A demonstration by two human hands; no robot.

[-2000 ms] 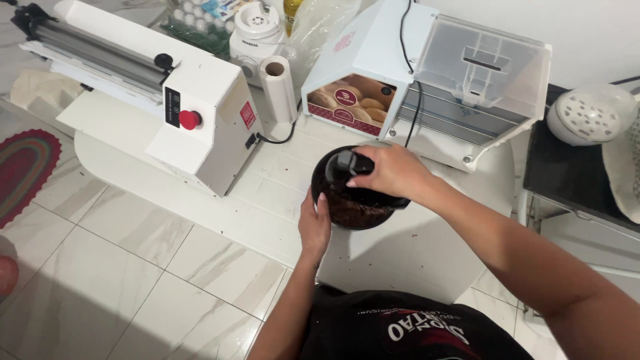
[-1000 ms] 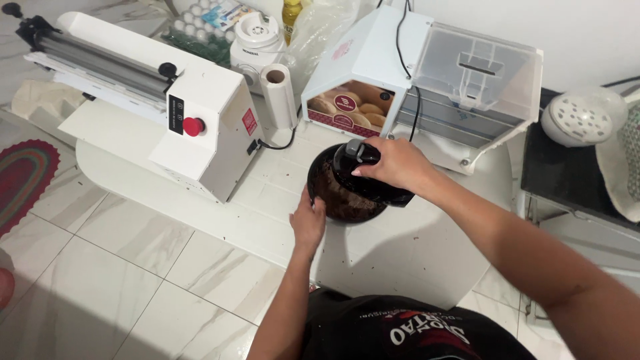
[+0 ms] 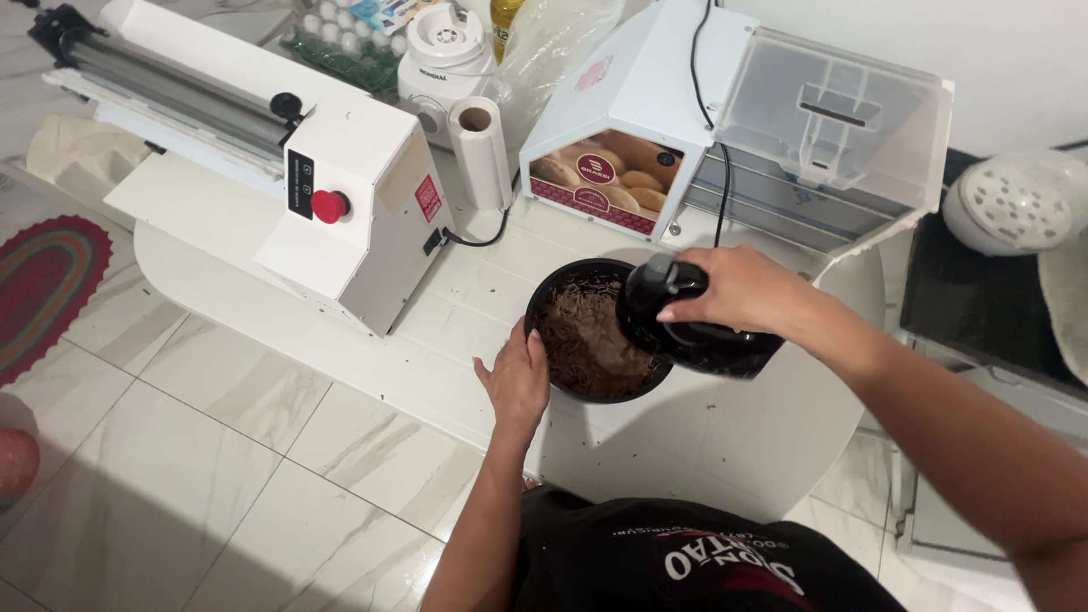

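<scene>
A round black bowl [image 3: 585,396] stands on the white table, holding brown shreds [image 3: 578,319] with a paler brown patch among them. My left hand [image 3: 517,378] grips the bowl's left rim, thumb near the edge and fingers along the outside. My right hand [image 3: 735,289] is closed around the handle of a glossy black appliance [image 3: 722,347]. That appliance is tilted over the bowl's right side and hides part of the contents; its exact kind and its underside cannot be told.
A white roller machine [image 3: 365,178] with a red button stands left, beside a paper towel roll [image 3: 480,161]. Behind are a white blender base [image 3: 442,81], eggs [image 3: 340,30] and a light-blue machine [image 3: 633,76] with a clear cover [image 3: 833,110]. Its cord hangs close behind the bowl.
The black appliance has shifted right relative to the bowl, uncovering more of the brown shreds. A paler patch shows among them now. My left hand still holds the rim.
</scene>
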